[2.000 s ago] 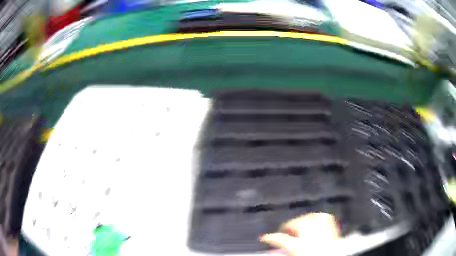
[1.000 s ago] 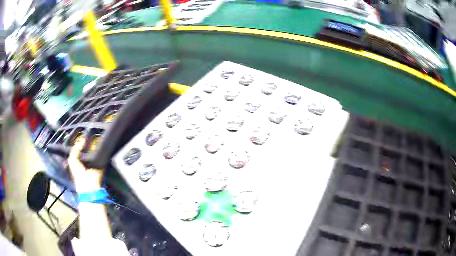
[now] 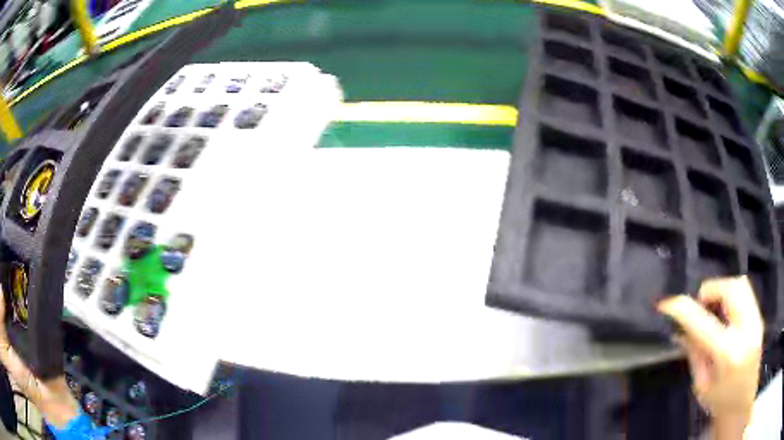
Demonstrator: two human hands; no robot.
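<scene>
My left hand (image 3: 33, 378), with a blue wrist band, is at the far left edge, partly cut off and partly hidden by a thick black foam tray (image 3: 64, 215) that it holds tilted. Round housings with yellow inside (image 3: 39, 189) sit in that tray's pockets. My right hand (image 3: 722, 335) grips the near right edge of another black foam compartment tray (image 3: 550, 296) at the right. This tray's visible pockets show no housings, only small pale specks. Between them lies a white tray (image 3: 249, 198) with rows of mottled discs (image 3: 189, 153) on its left part and a green patch (image 3: 148, 275).
A white sheet (image 3: 413, 258) lies between the white tray and the right foam tray. The green bench (image 3: 430, 60) has yellow tape (image 3: 430, 113) across it. More small round pieces (image 3: 112, 417) sit in a dark tray below my left wrist. Yellow posts stand at the back.
The black tray in my left hand is now nearer and larger at the left edge. The right foam tray appears higher and closer, with my right hand now on it. The white tray appears further left.
</scene>
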